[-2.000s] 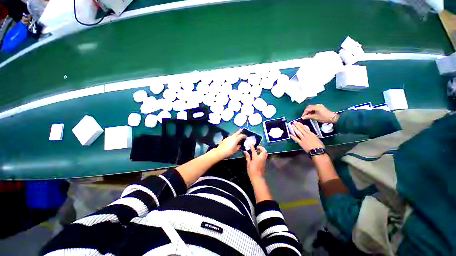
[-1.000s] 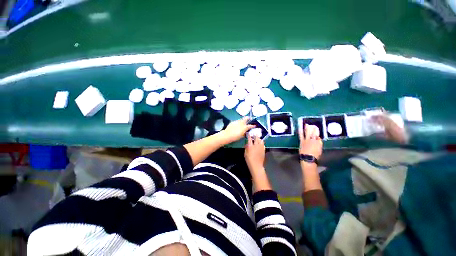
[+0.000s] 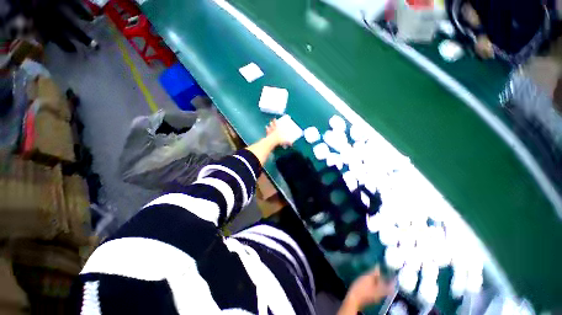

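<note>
My left hand [image 3: 272, 133] grips the near side of a white box [image 3: 289, 129] at the bench's front edge. A second white box [image 3: 273, 99] and a smaller white piece [image 3: 251, 72] lie further along the green bench. My right hand [image 3: 368, 288] is blurred at the bottom, beside a box edge; its fingers and any hold are unclear. Black insert sheets [image 3: 326, 203] with holes lie between my hands. Many white rounded products [image 3: 407, 231] lie spread beyond the sheets. A dark box with a white piece [image 3: 399, 307] is cut off by the bottom edge.
A white rail [image 3: 320, 90] separates the bench from the green conveyor [image 3: 425, 117]. A grey plastic-lined bag [image 3: 175, 147], a blue bin [image 3: 180, 86], red stools [image 3: 138, 34] and brown cardboard [image 3: 37, 197] are at the left. Part of a person [image 3: 502, 27] shows across the conveyor.
The view has turned left. My left hand has left the insert box and moved to a white box at the left. The neighbouring worker and most of the box row are out of view.
</note>
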